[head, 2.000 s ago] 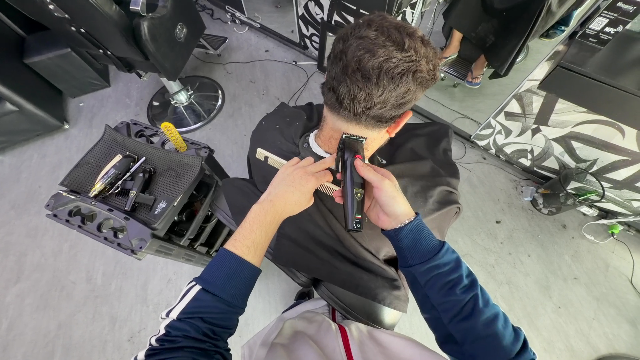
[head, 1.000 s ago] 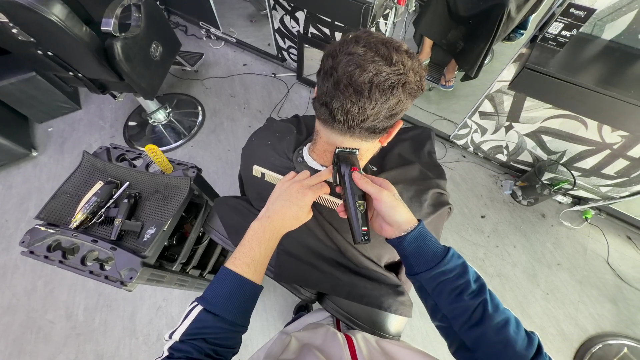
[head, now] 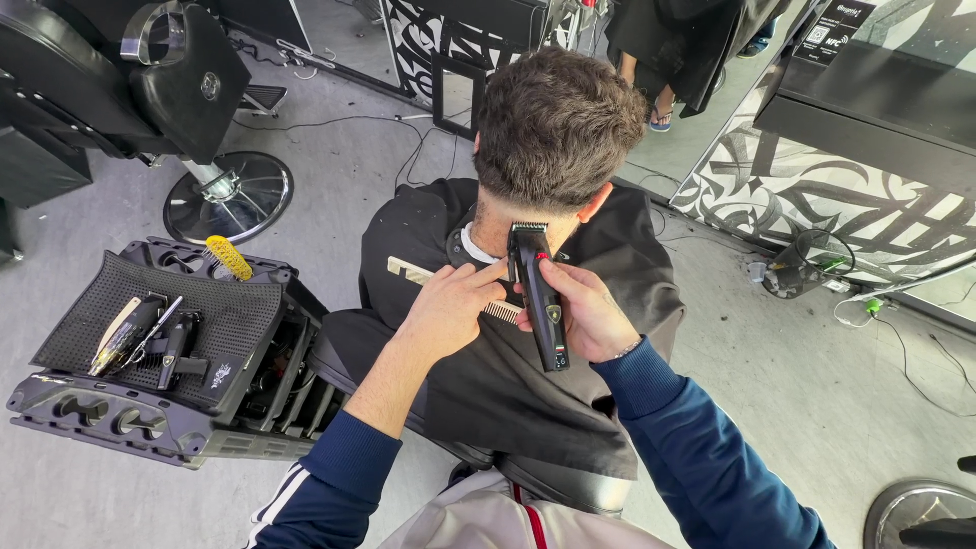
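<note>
A seated person, seen from behind, has short dark hair [head: 560, 130] and wears a black barber's cape [head: 526, 404] over a white neck strip. My right hand [head: 591, 309] is closed on a black hair clipper [head: 543, 305], whose toothed blade lies at the nape, just below the hairline. My left hand [head: 450, 309] holds a cream-coloured comb [head: 408, 271] between its fingers, its teeth showing beyond them near the clipper body. The left index finger reaches toward the neck, beside the clipper blade.
At left, a tool trolley [head: 267, 381] carries a black mat [head: 229, 305] with clippers, scissors and a yellow brush [head: 229, 258]. Behind it is a black barber chair [head: 191, 84]. Cables run over the floor. A wire basket [head: 808, 267] stands by the patterned wall panel at right.
Both hands stay at the nape with the comb and clipper. Compared with two seconds ago, the clipper's lower end leans further right.
</note>
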